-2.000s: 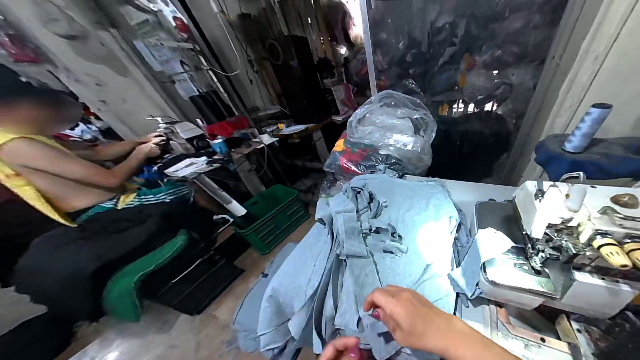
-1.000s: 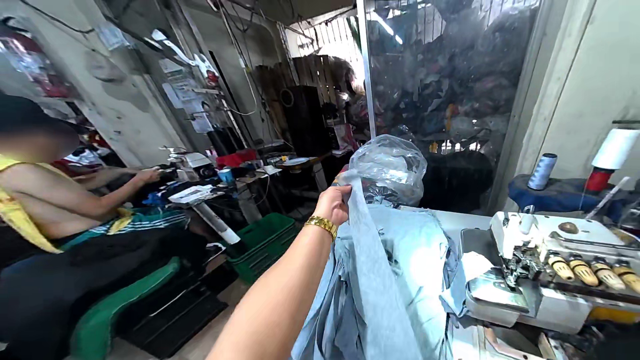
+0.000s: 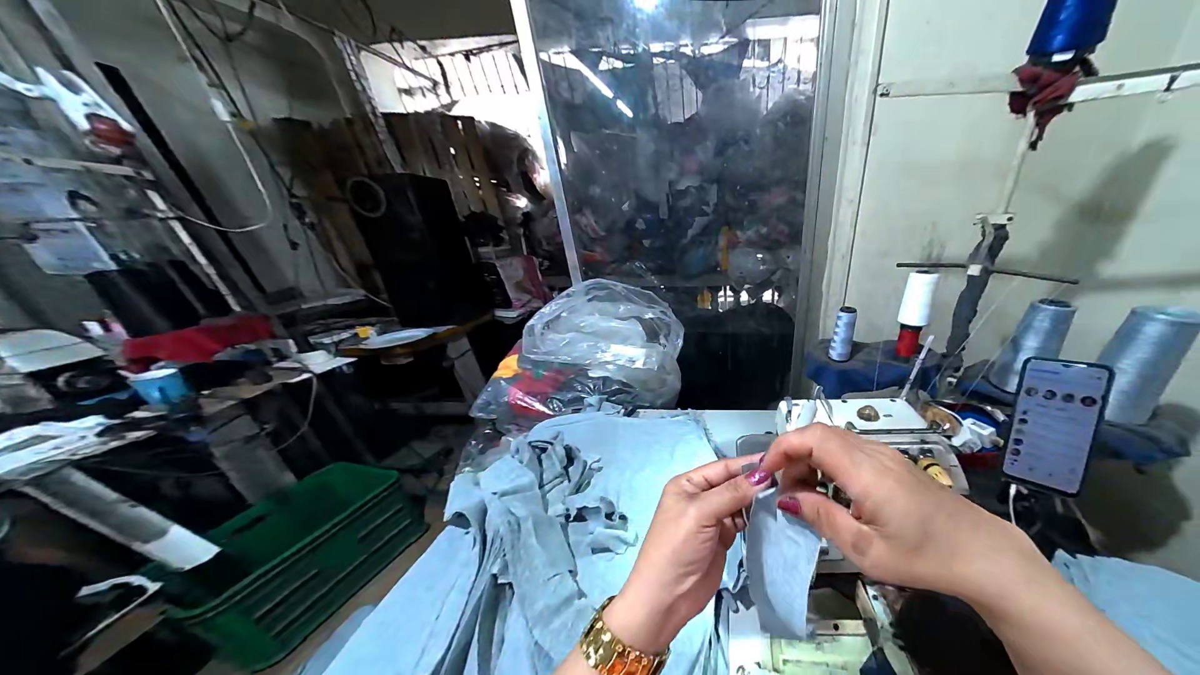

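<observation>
My left hand (image 3: pixel 689 534), with a gold watch or bracelet at the wrist, pinches the top end of a light blue fabric strip (image 3: pixel 783 567). My right hand (image 3: pixel 867 497) meets it there, thumb and forefinger at the same end. The strip hangs down below my fingers, in front of an overlock sewing machine (image 3: pixel 867 414) that my right hand partly covers. Left of my hands, a pile of light blue cut fabric (image 3: pixel 525 534) covers the table, with small crumpled pieces on top.
A clear plastic bag (image 3: pixel 605 328) stands behind the fabric. On the floor at left is a green plastic crate (image 3: pixel 291 553). Thread cones (image 3: pixel 1036 333) and a phone with a lit screen (image 3: pixel 1057 425) stand at right. Another sewing table (image 3: pixel 225 403) is at far left.
My left hand was stretched out toward the plastic bag with a long strip; it is now back close, beside my right hand, which has come into view. The view has turned to the right.
</observation>
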